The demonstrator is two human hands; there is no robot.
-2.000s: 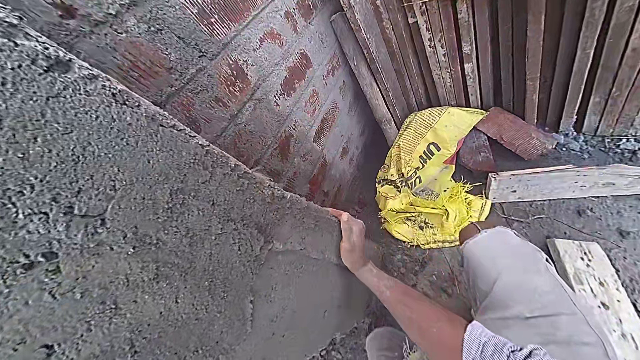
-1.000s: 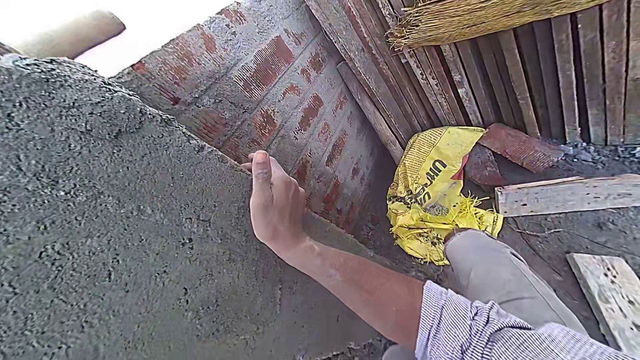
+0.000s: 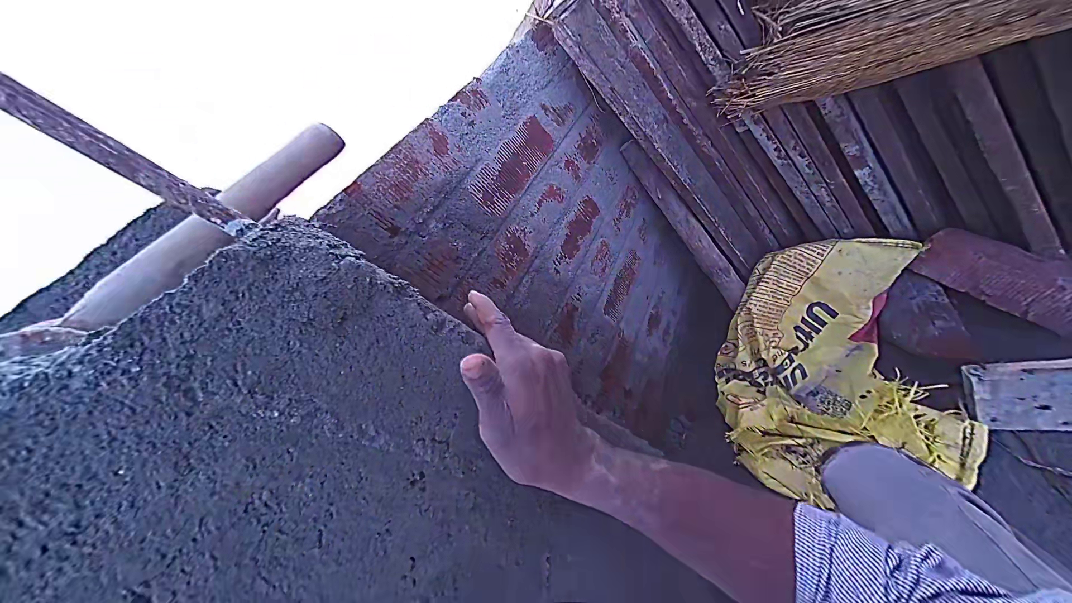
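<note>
My right hand reaches in from the lower right to the top edge of a wall with rough grey cement plaster. Its thumb and fingers are apart, with the fingertips at the edge and no tool in the hand. Beyond the edge stands a brick wall with mortar smeared over its joints. My left hand is not in view.
A round wooden pole and a thin bar cross at the plaster's upper left. At right are a torn yellow sack, upright planks, a straw bundle, a board and my knee.
My right hand has moved up along the plastered edge, and its thumb now stands apart from the fingers. The view has tilted up, bringing in the thin bar and more of the pole.
</note>
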